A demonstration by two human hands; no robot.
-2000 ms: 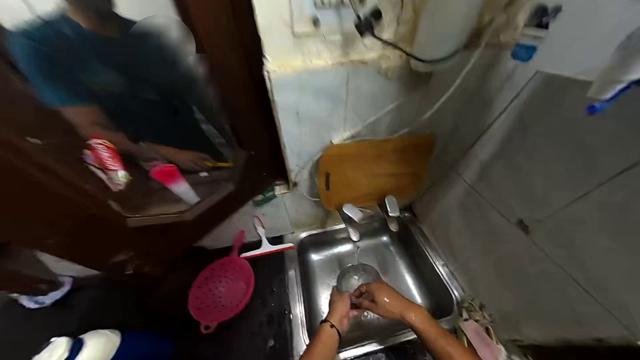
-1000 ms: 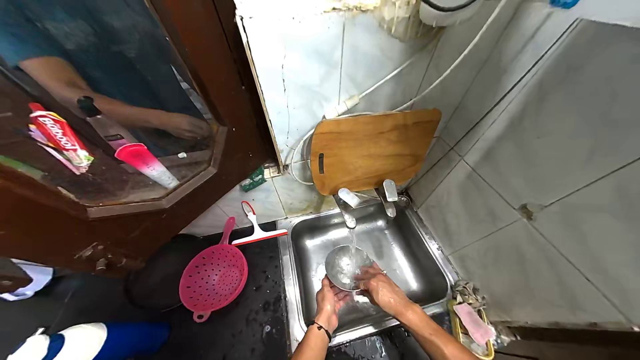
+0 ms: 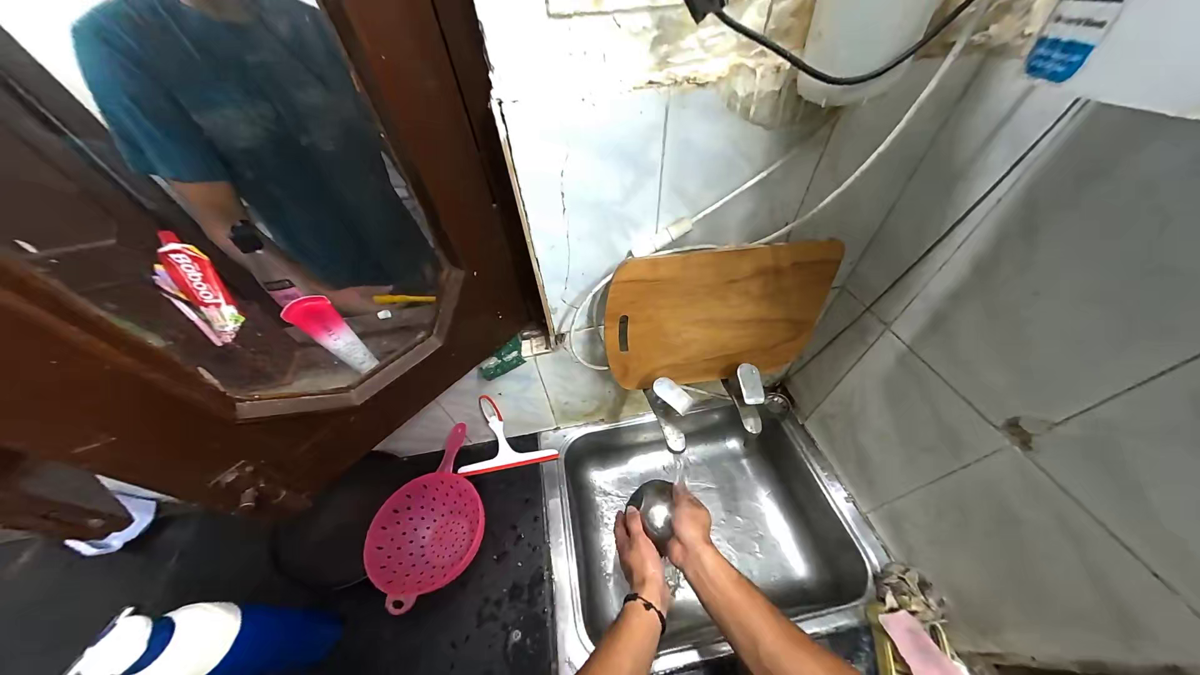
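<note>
A small round metal bowl (image 3: 655, 511) is held between both hands under the running faucet (image 3: 671, 424), its rounded side facing up. My left hand (image 3: 641, 553), with a dark cord bracelet at the wrist, grips the bowl's left and near side. On its right side, my right hand (image 3: 690, 525) holds it near the stream of water. Below and around them lies the stainless steel sink (image 3: 816, 553), wet inside. The undersides of the fingers are hidden.
A wooden cutting board (image 3: 722, 309) leans behind the taps. Left of the sink, a pink colander (image 3: 425, 534) and a squeegee (image 3: 507, 457) lie on the black counter. A blue-and-white bottle (image 3: 234, 637) is at lower left. Scrubbing pads (image 3: 907, 637) sit right of the sink.
The bowl has been turned in the hands: one second ago its open side faced up, and now its rounded outside shows. Both hands stay on it.
</note>
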